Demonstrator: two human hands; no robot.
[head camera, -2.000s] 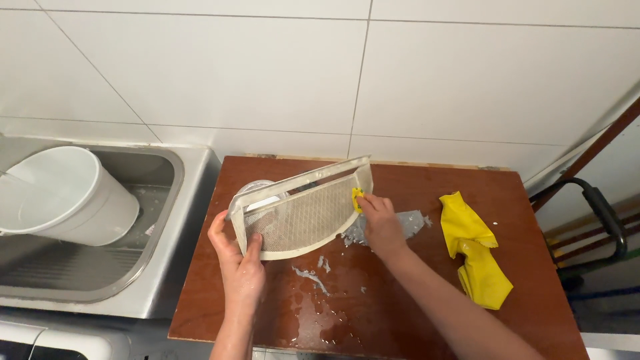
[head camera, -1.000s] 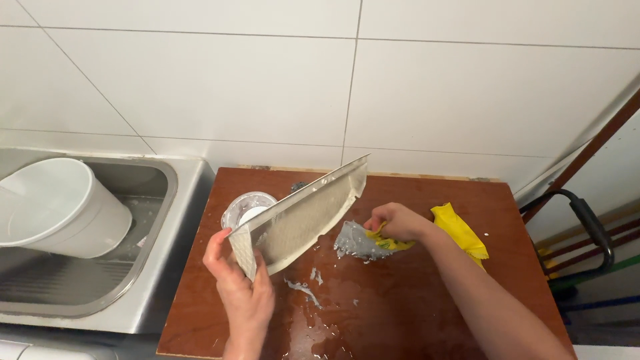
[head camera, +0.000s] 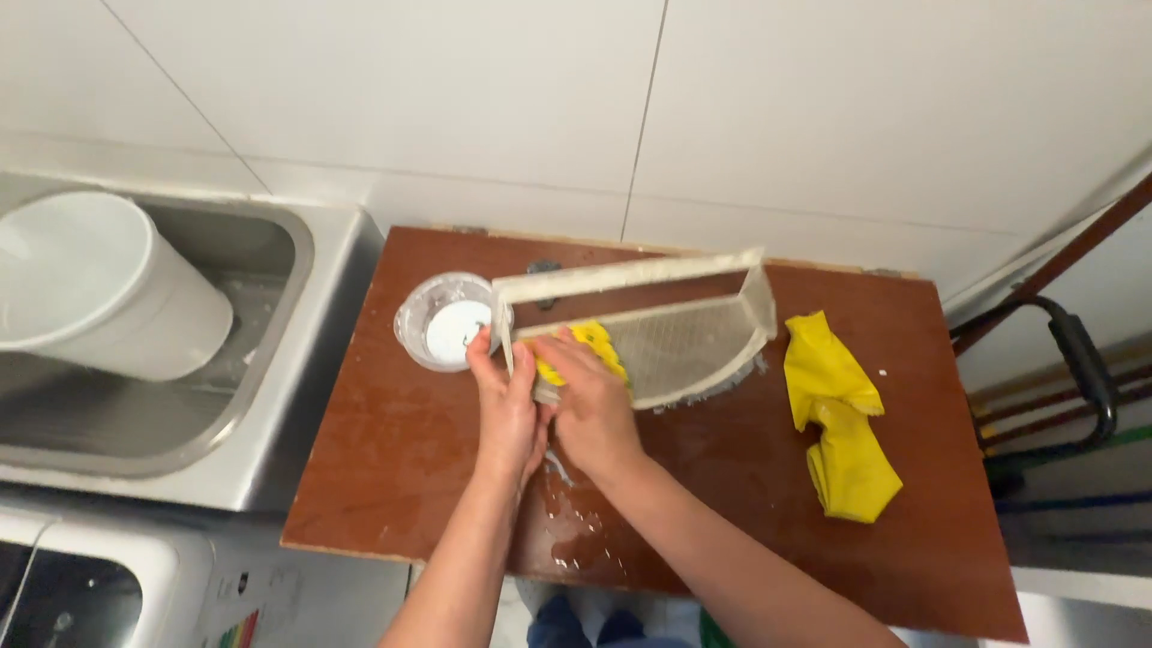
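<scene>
A translucent mesh lint filter with a pale plastic frame (head camera: 693, 346) is tilted above the brown wooden board. My left hand (head camera: 508, 405) grips its left end. My right hand (head camera: 589, 400) presses a yellow sponge or cloth (head camera: 594, 342) against the mesh near that same end, close to my left fingers. Just behind my left hand stands a clear round tub (head camera: 414, 328) with white contents. Wet grey lint (head camera: 720, 385) lies partly hidden under the filter's curved edge. Yellow rubber gloves (head camera: 832, 414) lie crumpled to the right.
The brown board (head camera: 405, 504) bears water drops and lint bits, with a small dark clump (head camera: 544, 266) near the back. A steel sink (head camera: 270, 306) holding a white bucket (head camera: 171, 306) is on the left. A tiled wall stands behind; a black handle (head camera: 1084, 360) is at the right.
My right hand has moved left from the grey lint to the filter's left end, with the yellow sponge or cloth. The filter has turned so its mesh faces up more.
</scene>
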